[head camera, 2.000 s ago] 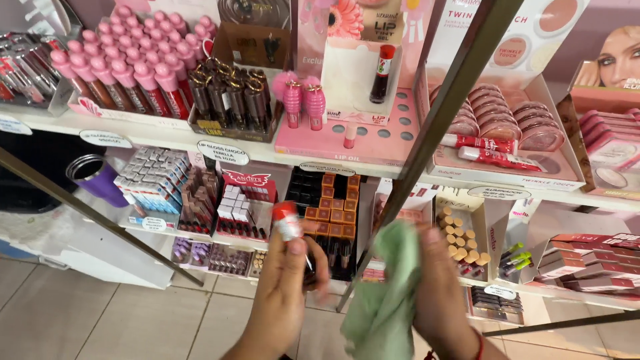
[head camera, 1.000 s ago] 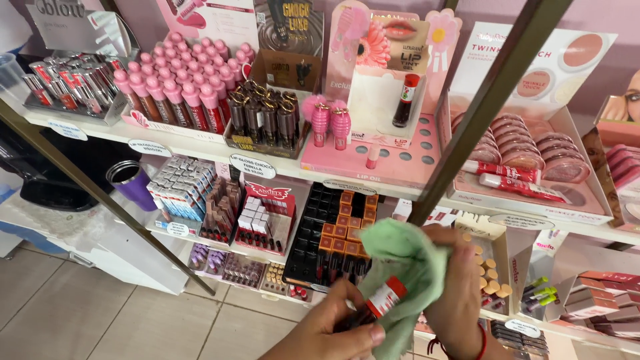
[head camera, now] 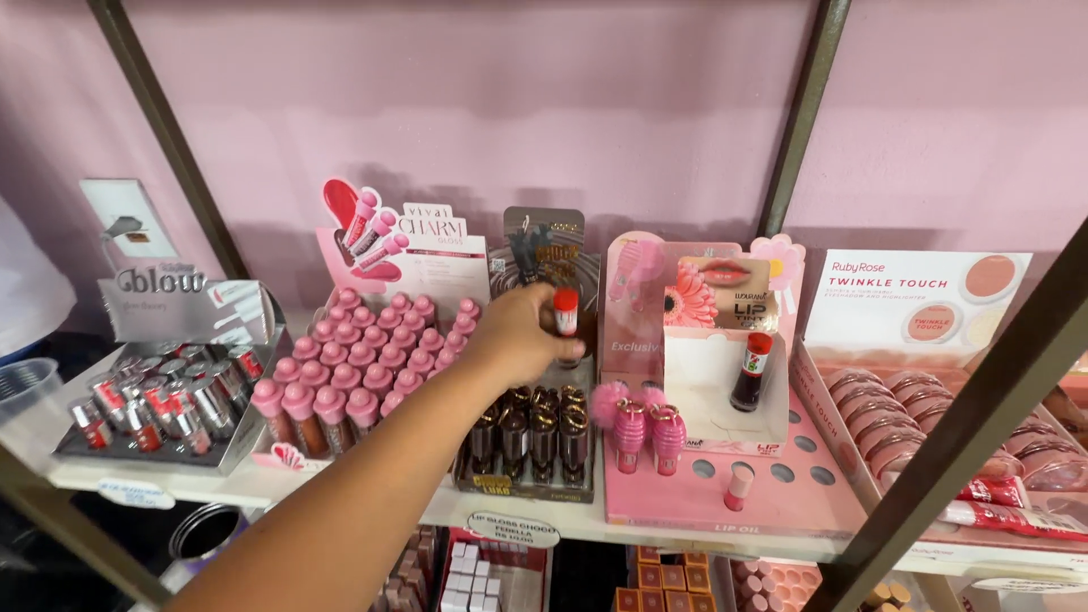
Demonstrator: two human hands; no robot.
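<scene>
My left hand [head camera: 523, 327] reaches in from the lower left, its arm passing over the pink-capped glosses. Its thumb and fingers grip a small red-capped lip tint bottle [head camera: 565, 313], upright above the back of the dark gloss display box [head camera: 591, 491]. Dark gloss tubes [head camera: 531, 433] with gold rings stand in the front of that box, below the hand. A second red-capped bottle [head camera: 751, 374] stands slightly tilted in the open white lip tint carton [head camera: 697, 382] on the pink lip oil stand [head camera: 663, 501]. My right hand and the green cloth are out of view.
Pink-capped gloss tubes [head camera: 361, 344] and a silver gloss display [head camera: 161, 408] stand to the left. Pink compacts [head camera: 884, 416] and red tubes lie at the right. Dark metal shelf bars [head camera: 969, 425] slant in front. A clear plastic cup [head camera: 30, 399] is at the left edge.
My left hand has moved from low in front of the shelves to the back of the upper shelf with the bottle. The right hand and cloth have left the view, which has tilted up.
</scene>
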